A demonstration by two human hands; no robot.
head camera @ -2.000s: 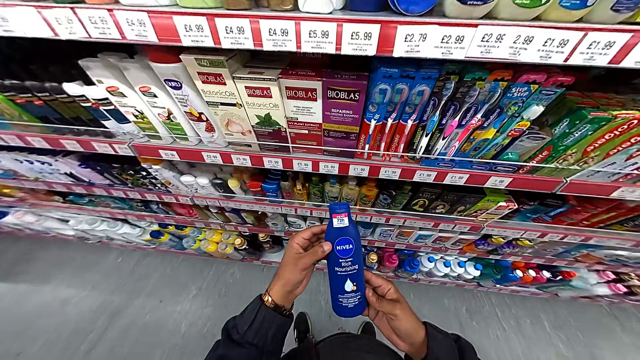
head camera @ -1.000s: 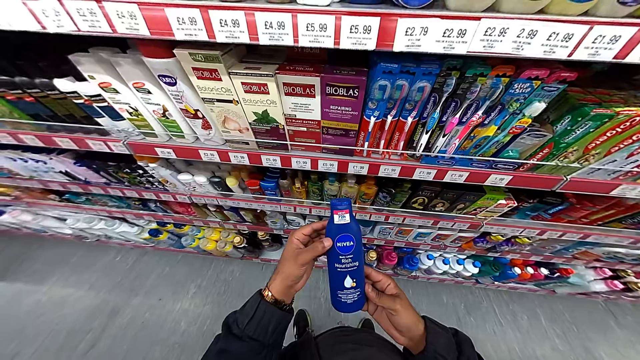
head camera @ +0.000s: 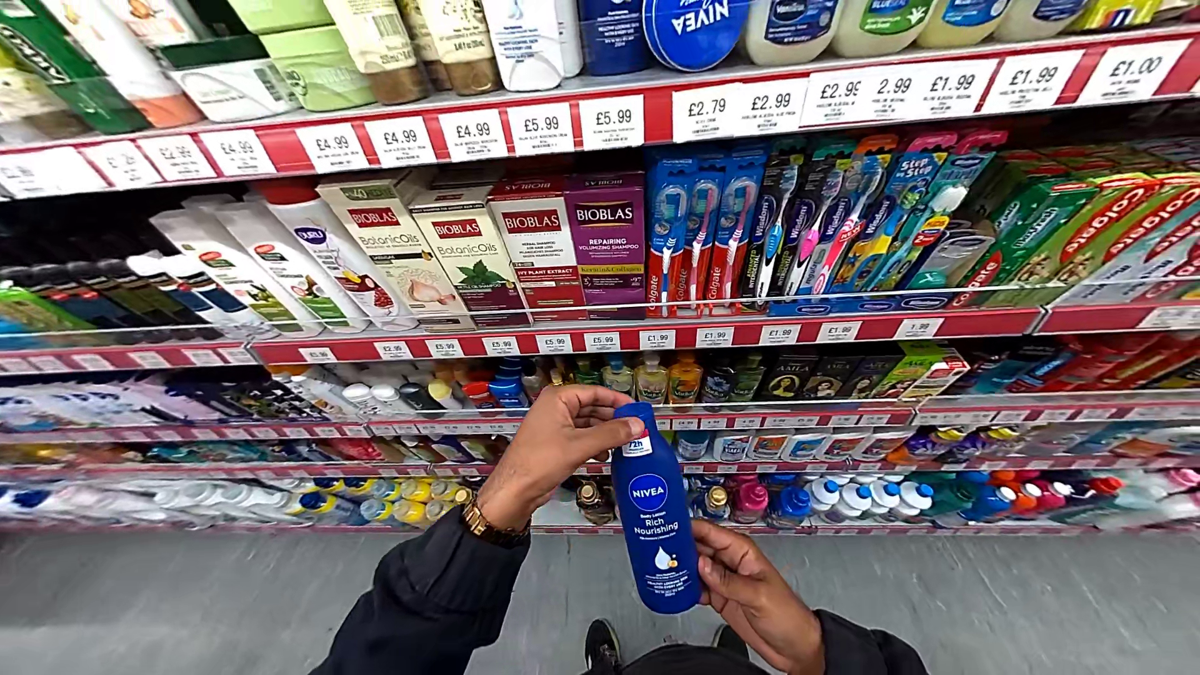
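Observation:
A blue Nivea body lotion bottle is held nearly upright between my hands, its front label towards me and its cap end up. My left hand, with a gold watch or bracelet at the wrist, grips the cap end, the thumb lying over a small sticker there. Lower down, my right hand holds the bottle's right edge near the base, fingers partly behind it. Both hands are in front of the lower shop shelves.
Boxed shampoos, toothbrushes and toothpaste boxes stand on the shelf beyond my hands. A red shelf edge carries price labels. Small bottles line the bottom shelf, above a grey floor.
My left thumb and fingers have shifted up to the bottle's cap end. My right hand remains near the base.

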